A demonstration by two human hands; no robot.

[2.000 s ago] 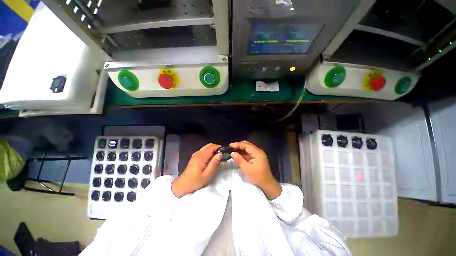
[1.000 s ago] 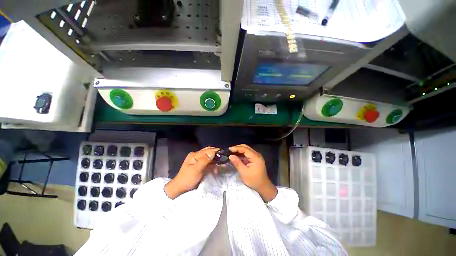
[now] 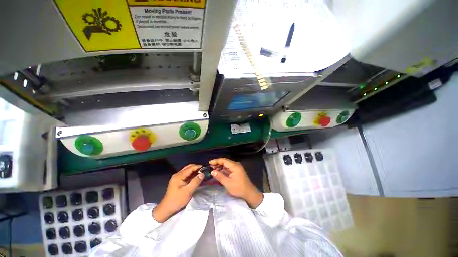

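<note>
A small black part (image 3: pixel 206 171) is held between the fingertips of both hands above the lap. My left hand (image 3: pixel 179 187) grips its left side and my right hand (image 3: pixel 234 178) grips its right side. Fingers cover much of the part. The left parts tray (image 3: pixel 80 247), low at the left, holds rows of black parts. The right parts tray (image 3: pixel 321 193), low at the right, has several black parts along its far edge, and its other visible pockets are pale.
The left machine's button panel (image 3: pixel 165 143) and right machine's panel (image 3: pixel 311 119) stand ahead at the green bench (image 3: pixel 226 140). A record sheet (image 3: pixel 311 45) with pens lies above the control screen (image 3: pixel 256 102). A white tray stack (image 3: pixel 25 150) holds a black part at left.
The camera view has tilted up and turned, so the yellow warning label and more of the record sheet show. Both hands still hold the black part at the lap.
</note>
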